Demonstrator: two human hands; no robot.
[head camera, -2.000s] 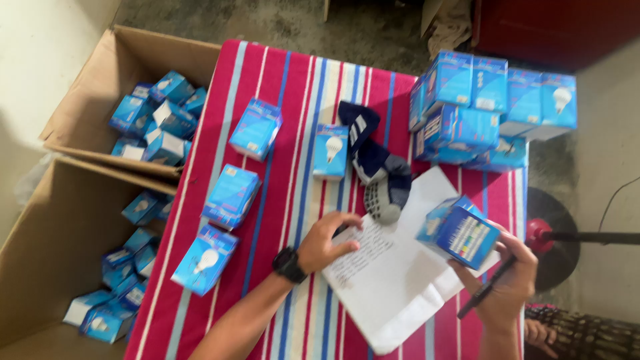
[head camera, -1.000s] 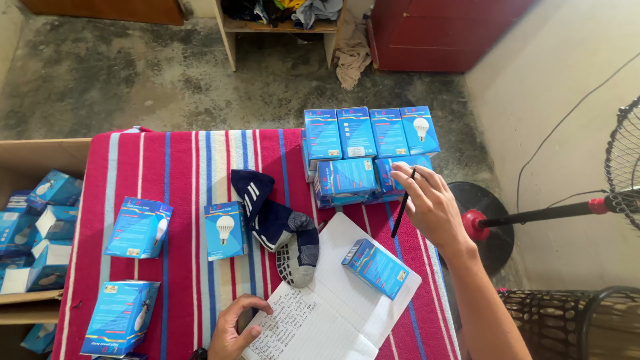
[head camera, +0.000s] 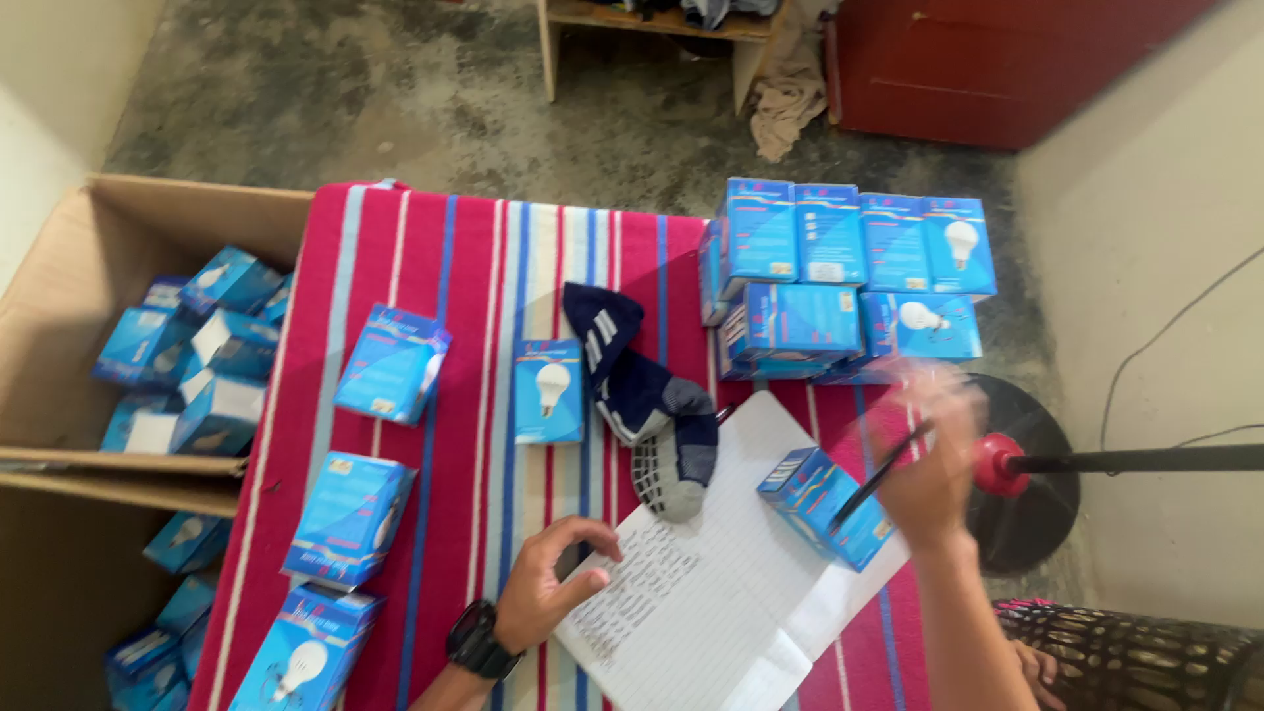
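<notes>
My left hand, with a black watch on its wrist, rests at the left edge of an open notebook that bears handwriting; its fingers are apart and hold nothing. Blurred by motion, my right hand holds a dark pen over a blue light bulb box lying on the notebook. Navy and grey socks touch the notebook's upper edge. A single bulb box lies left of the socks. Stacked bulb boxes stand beyond my right hand.
Several bulb boxes lie along the left of the striped cloth. Two cardboard cartons with more boxes adjoin the left edge. A fan's base stands on the right floor, near a person's hand and a patterned dark object.
Two seconds ago my right hand held a bulb box; one second ago that box lay on the notebook and the hand was by the stack. The hand has since come back nearer the box.
</notes>
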